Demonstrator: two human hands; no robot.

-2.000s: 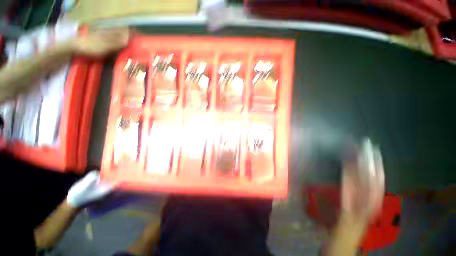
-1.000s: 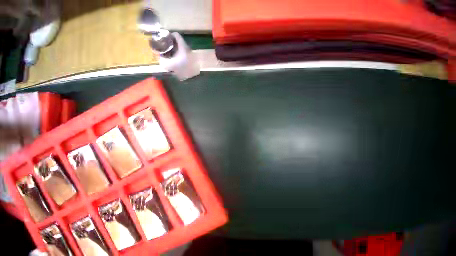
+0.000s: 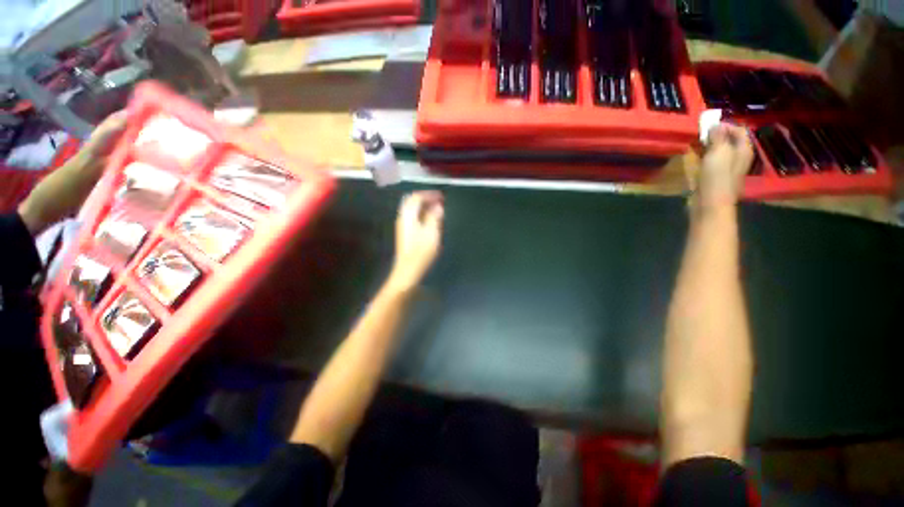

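Note:
My right hand (image 3: 726, 163) is at the far side of the bench, by the near left corner of a red foam tray (image 3: 833, 184) of dark phones. It pinches a small white wipe (image 3: 710, 123). My left hand (image 3: 417, 238) is over the green bench, fingers curled; it is too blurred to tell whether it holds anything. A red foam tray (image 3: 446, 124) with long dark open phones (image 3: 558, 59) lies on a stack at the far middle, between and beyond my hands.
Another worker, with a white glove (image 3: 57, 431) visible, holds a tilted tray (image 3: 213, 327) of shiny closed phones (image 3: 169, 274) at the left. A white bottle (image 3: 380, 163) with a metallic top stands at the bench's far edge. A red shape (image 3: 620, 470) shows below the bench.
The tray of closed phones has moved left into the other worker's hold and tilted. Both my hands are now in view over the bench. The view has shifted, showing the dark phones.

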